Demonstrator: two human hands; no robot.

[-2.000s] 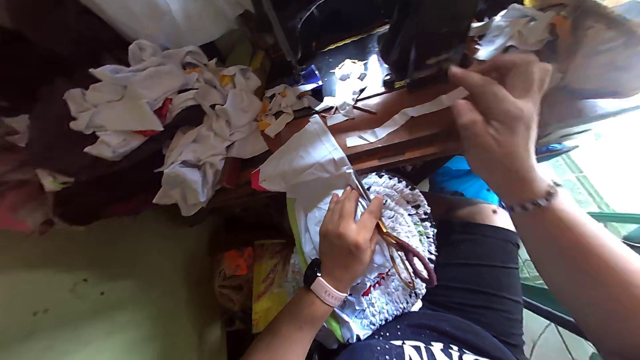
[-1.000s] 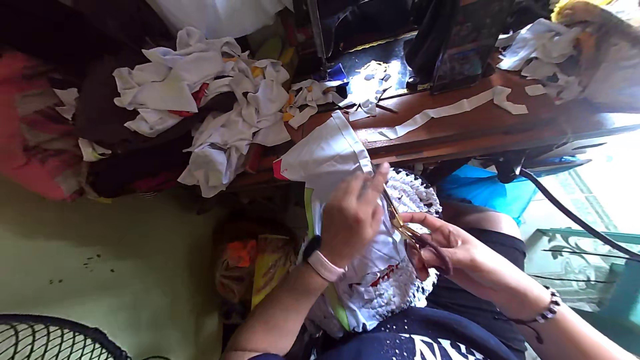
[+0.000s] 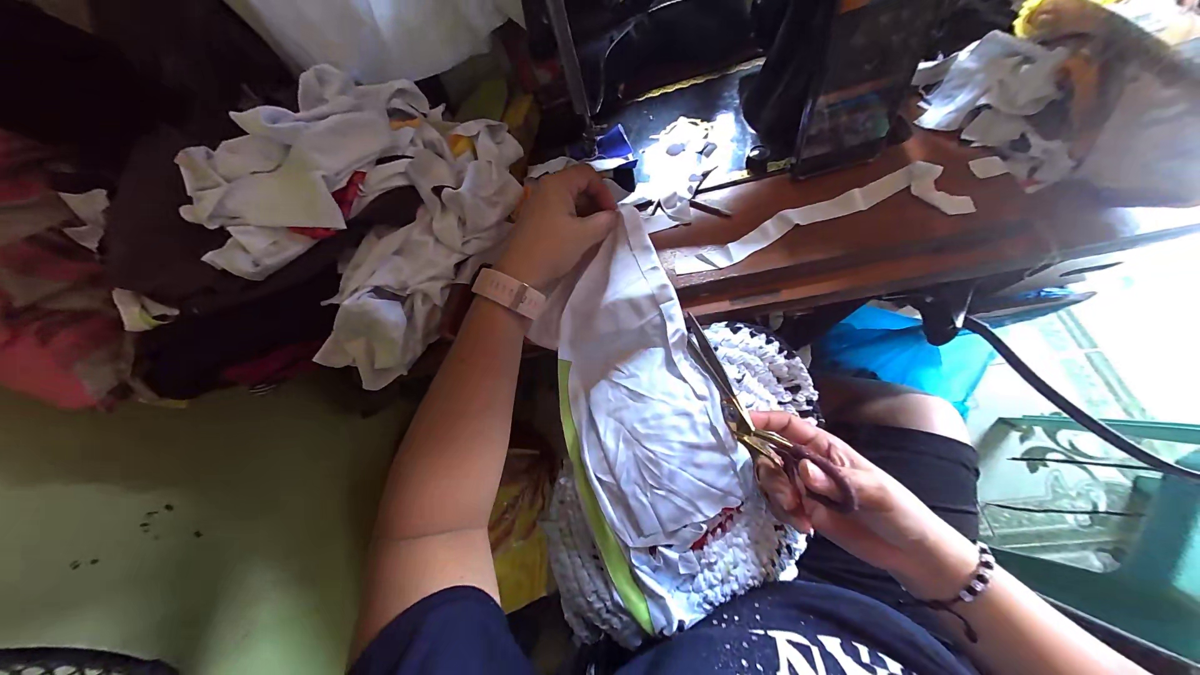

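Note:
My left hand (image 3: 567, 220) pinches the upper corner of a white cloth (image 3: 628, 394) with a lime green edge strip. The cloth stretches down over my lap, on top of a round, shaggy white rag piece (image 3: 764, 370). In my right hand (image 3: 834, 487) are scissors (image 3: 745, 427) with gold-coloured metal and dark wrapped handles. Their blades point up and left along the cloth's right edge, slightly parted. A small red patch shows near the cloth's lower end.
White cloth scraps (image 3: 412, 197) are heaped at the upper left. A cut white strip (image 3: 825, 208) lies on the brown wooden table (image 3: 1022, 234), near a dark sewing machine (image 3: 647, 47). More scraps (image 3: 1003, 84) lie at the upper right. A blue plastic bag (image 3: 909, 352) hangs below the table.
My left hand has moved up to the cloth's top corner, from its middle. My right hand, raised and without the scissors two seconds ago, took hold of them and still has them.

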